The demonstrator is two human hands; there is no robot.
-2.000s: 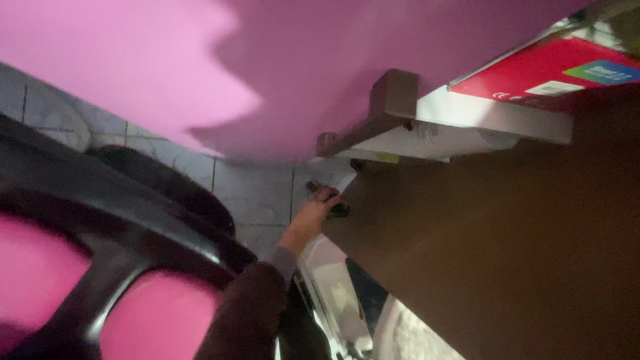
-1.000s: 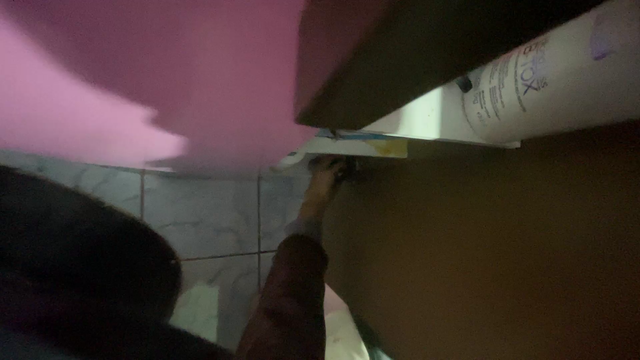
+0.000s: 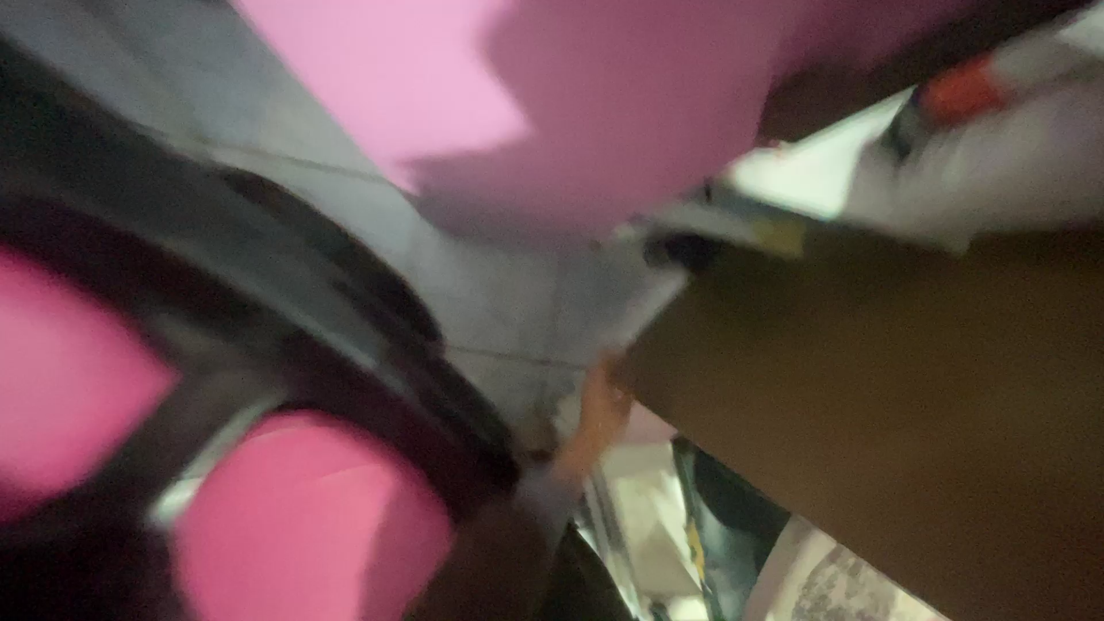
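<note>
A blurred bare hand, which looks like my left hand (image 3: 604, 401), reaches up from a dark sleeve (image 3: 496, 561) at the lower middle. It is at the edge of a brown panel (image 3: 862, 371), which seems to hide part of the fingers; whether they hold anything does not show. Above the hand and apart from it, a small dark object (image 3: 681, 250) lies beside a pale item with a yellow patch (image 3: 780, 235). My right hand is out of view.
A pink surface (image 3: 638, 112) spans the top. A black chair-like frame with pink panels (image 3: 315, 517) stands at left over grey floor tiles (image 3: 496, 302). A whitish container with a red part (image 3: 966, 90) is at upper right; pale items (image 3: 647, 517) sit below the panel.
The hand was against a dark object near the yellow patch one second ago and is now lower, apart from it. The view has turned and swung strongly.
</note>
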